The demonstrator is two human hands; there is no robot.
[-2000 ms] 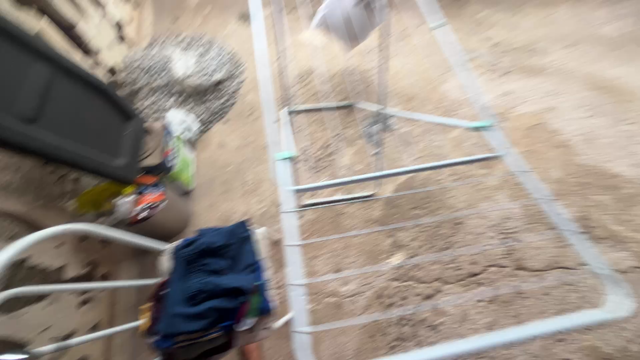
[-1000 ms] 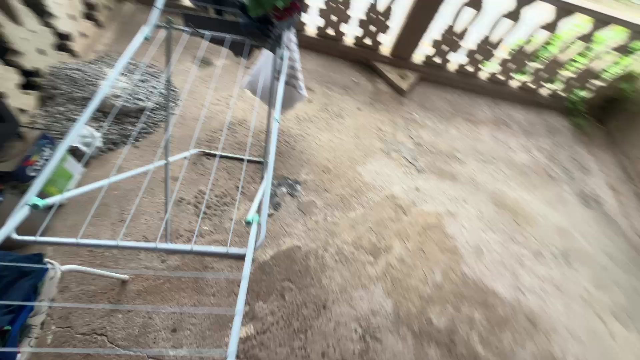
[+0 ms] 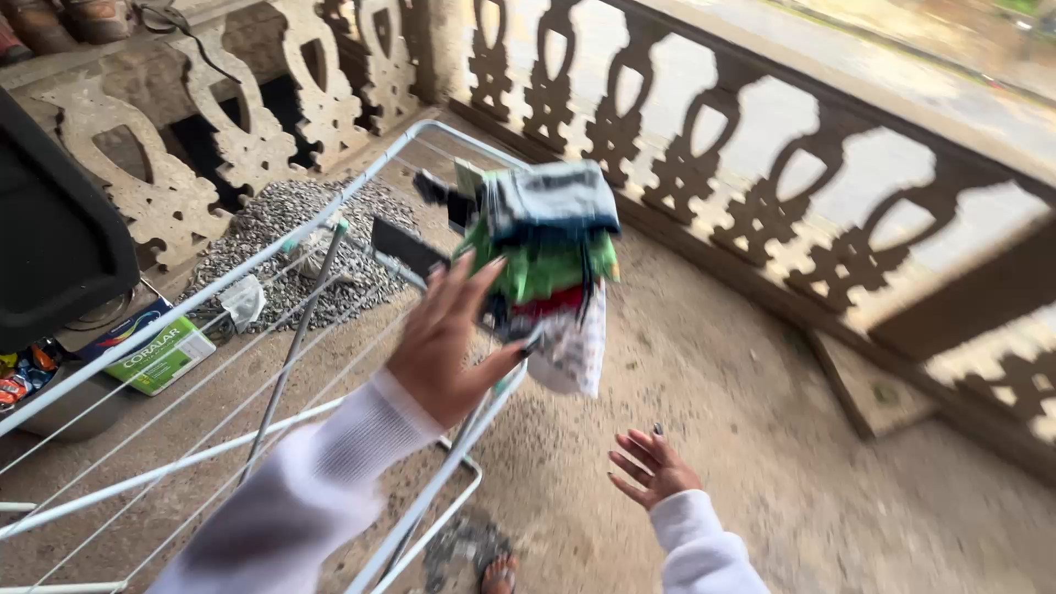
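Observation:
A stack of folded clothes (image 3: 553, 202), pale blue on top with green and red below, rests on the far end of the white metal drying rack (image 3: 412, 503). A whitish patterned cloth (image 3: 577, 351) hangs down under the stack. Just in front of the clothes, my left hand (image 3: 450, 351) is raised over the rack with its fingers spread, holding nothing. My right hand (image 3: 654, 469) is to the right of the rack, over the floor, with fingers apart and nothing in it.
A gravel pile (image 3: 330, 239) lies left of the rack, near a green paint box (image 3: 161, 355) and a black plastic tray (image 3: 58, 214). Ornate concrete balusters (image 3: 627, 107) border the floor. A flat slab (image 3: 866, 388) lies by the right railing. My sandalled foot (image 3: 498, 573) shows below.
Both my hands have come into view. The view has swung up, so the clothes stack on the rack's far end now shows in full.

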